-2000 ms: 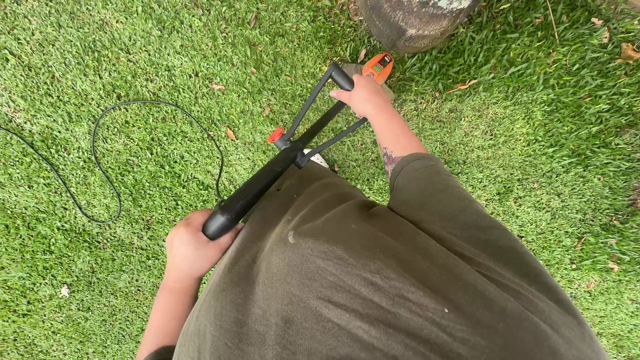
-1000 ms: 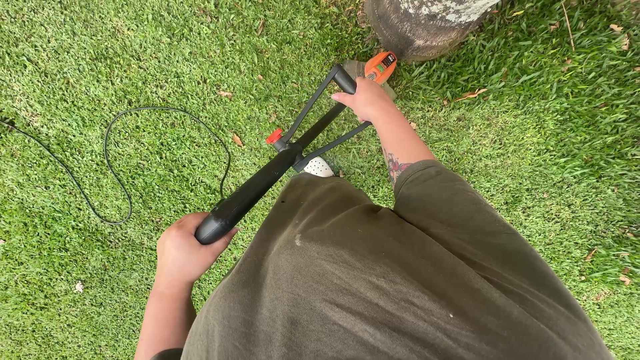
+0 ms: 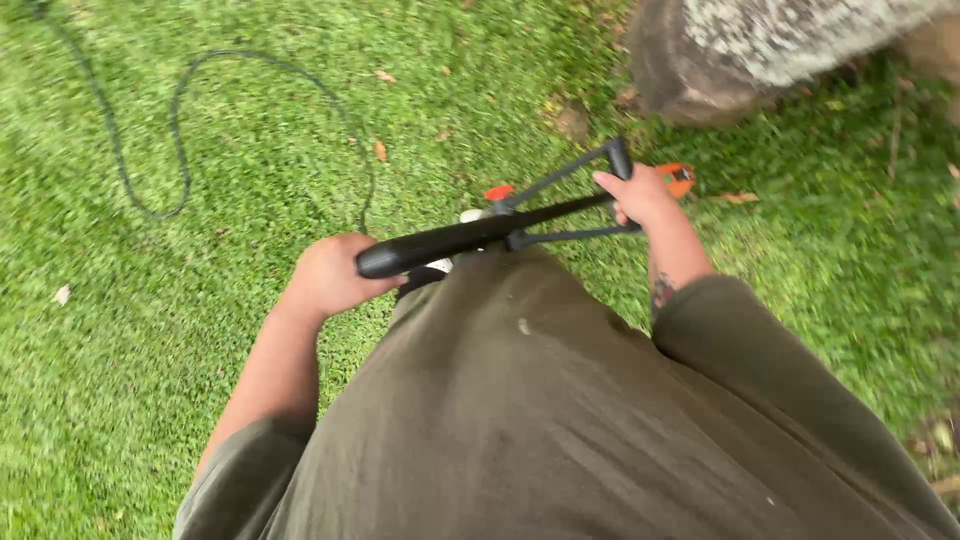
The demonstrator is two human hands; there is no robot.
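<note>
A corded string trimmer (image 3: pixel 442 244) with a black shaft lies slantwise across the front of my body. My left hand (image 3: pixel 330 276) is wrapped around the thick rear end of its grip. Farther along, my right hand (image 3: pixel 641 196) holds the crossbar of the grey front handle. A red knob (image 3: pixel 499 193) sticks out where that handle meets the shaft. Beyond my right hand shows part of the orange trimmer head (image 3: pixel 679 178); the rest of it is hidden. The black power cord (image 3: pixel 180 127) disappears from sight behind the rear grip.
Short grass (image 3: pixel 225 337) with scattered dry leaves surrounds me. A large lichen-covered rock (image 3: pixel 697 67) stands at the upper right, near the trimmer head. Part of a white shoe (image 3: pixel 439 265) shows under the shaft. The cord curves across the lawn at the upper left.
The trimmer has turned to lie more level across the view, with both hands still on it. The view has shifted and blurred. More of the rock and a second bit of white footwear now show.
</note>
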